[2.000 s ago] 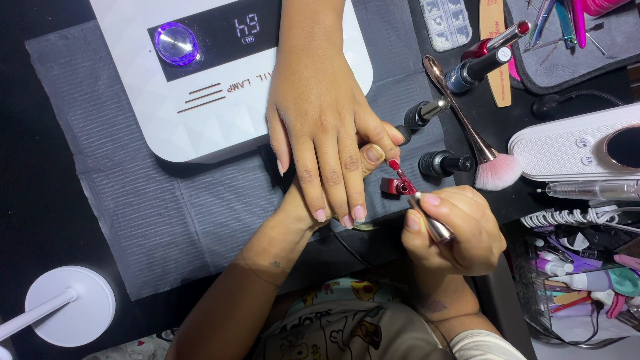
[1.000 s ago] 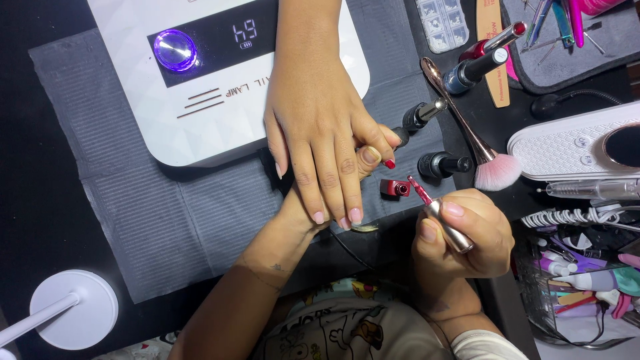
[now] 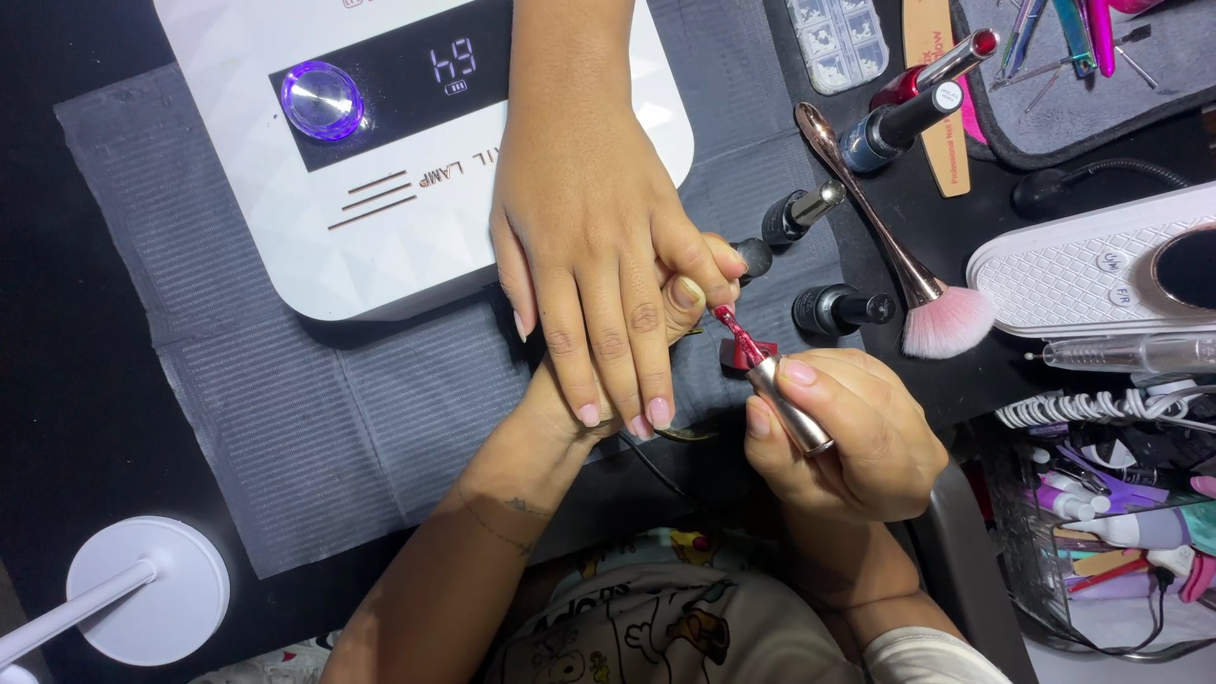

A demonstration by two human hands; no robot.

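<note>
My right hand (image 3: 850, 432) grips the metallic cap of a nail polish brush (image 3: 746, 339). The red-coated bristles touch a little-finger nail, which is red, on another person's hand (image 3: 594, 247) lying palm down. My left hand (image 3: 670, 313) is under that hand, its thumb and a fingertip pinching the little finger; most of my left fingers are hidden. The nails of the other fingers look pale pink. Just behind the brush, partly covered by it, is a red polish bottle (image 3: 733, 355) on the dark grey towel (image 3: 275, 418).
A white nail lamp (image 3: 408, 256) with a lit display stands at the upper left. Dark polish bottles (image 3: 836, 310), a pink-tipped brush (image 3: 945, 318), a nail file (image 3: 936, 95) and a white device (image 3: 1064, 256) lie right. A box of supplies (image 3: 1054, 560) is lower right, a white lamp base (image 3: 147, 589) lower left.
My right hand has brought the brush back up to the little-finger nail; one second ago the brush was beside the red bottle, apart from the nail. My left hand keeps its hold.
</note>
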